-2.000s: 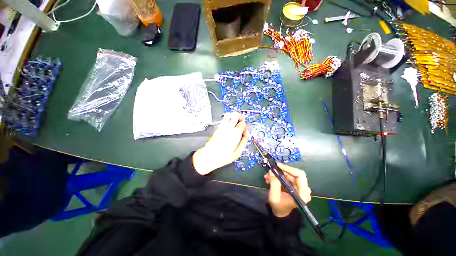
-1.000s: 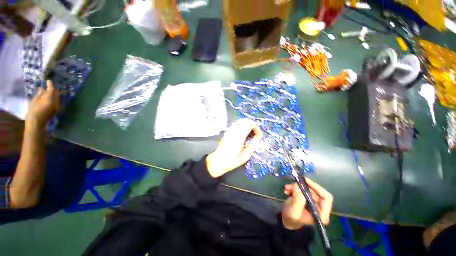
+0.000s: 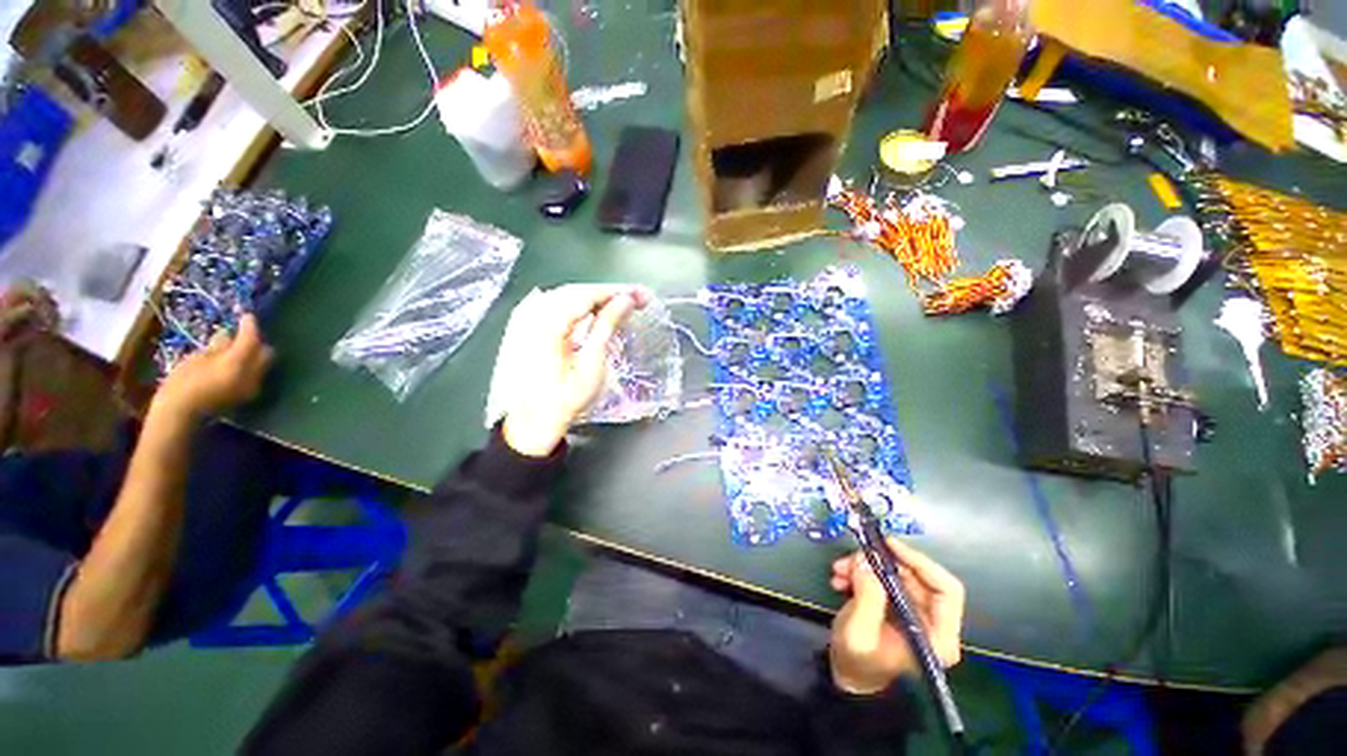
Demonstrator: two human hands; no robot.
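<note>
The blue PCB panel [image 3: 805,399] lies flat in front of me, with pale wires sticking out from its left side. My right hand [image 3: 897,613] holds the black soldering iron [image 3: 913,632], its tip over the lower right part of the panel. My left hand [image 3: 573,369] is over the whitish bubble-wrap bag [image 3: 517,343], left of the panel. Its fingers point up and right; whether they hold a small part cannot be told. The soldering station [image 3: 1101,369] stands to the right with the solder wire spool [image 3: 1145,254] on top.
A clear plastic bag [image 3: 432,303] and a black phone [image 3: 640,179] lie beyond. A cardboard hood [image 3: 776,133] stands at the back, with wire leads [image 3: 919,239] beside it. Yellow-orange sheets [image 3: 1285,259] lie right. Another person's hand [image 3: 222,369] touches a second blue panel [image 3: 244,266] at left.
My left hand has moved left from the blue panel onto the bubble-wrap bag. The right hand keeps the iron over the panel. The other person's hand came into view at left and is now lower on its panel.
</note>
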